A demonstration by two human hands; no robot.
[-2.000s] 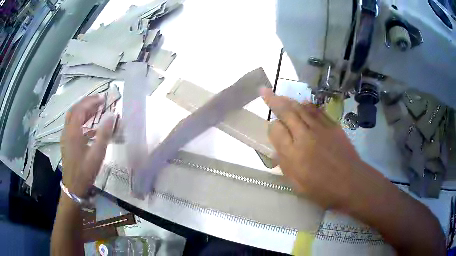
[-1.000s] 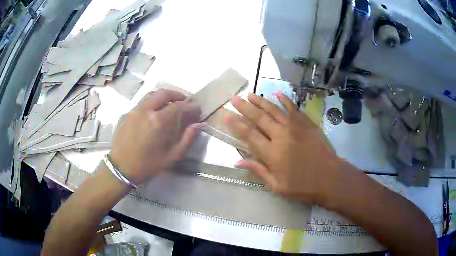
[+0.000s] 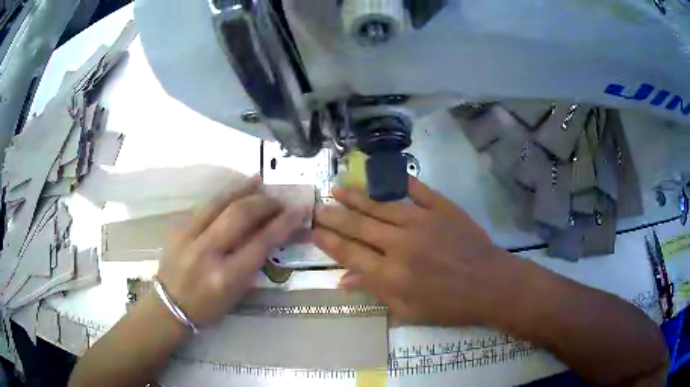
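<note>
My left hand (image 3: 227, 242) presses on a grey-beige fabric strip (image 3: 300, 198) whose end lies by the needle plate; its fingers cover much of it. Another plain strip (image 3: 136, 236) shows to the left of my left hand. My right hand (image 3: 424, 261) lies flat with fingers spread, its fingertips beside the strip end; whether it grips anything cannot be told. The presser foot (image 3: 337, 143) is just above the fingertips. A zip panel (image 3: 303, 336) with silvery teeth lies along the table's front edge, below both hands.
The sewing machine head (image 3: 484, 53) spans the top, with a black cylindrical knob (image 3: 387, 174) beside the foot. A pile of zip pieces (image 3: 567, 174) lies right, a stack of strips (image 3: 57, 181) left. Thread snips (image 3: 660, 276) lie far right. A yellow strip (image 3: 371, 377) crosses the front edge.
The view has shifted right toward the machine. My hands have moved together beside the needle area, and the strip's end now lies near the foot.
</note>
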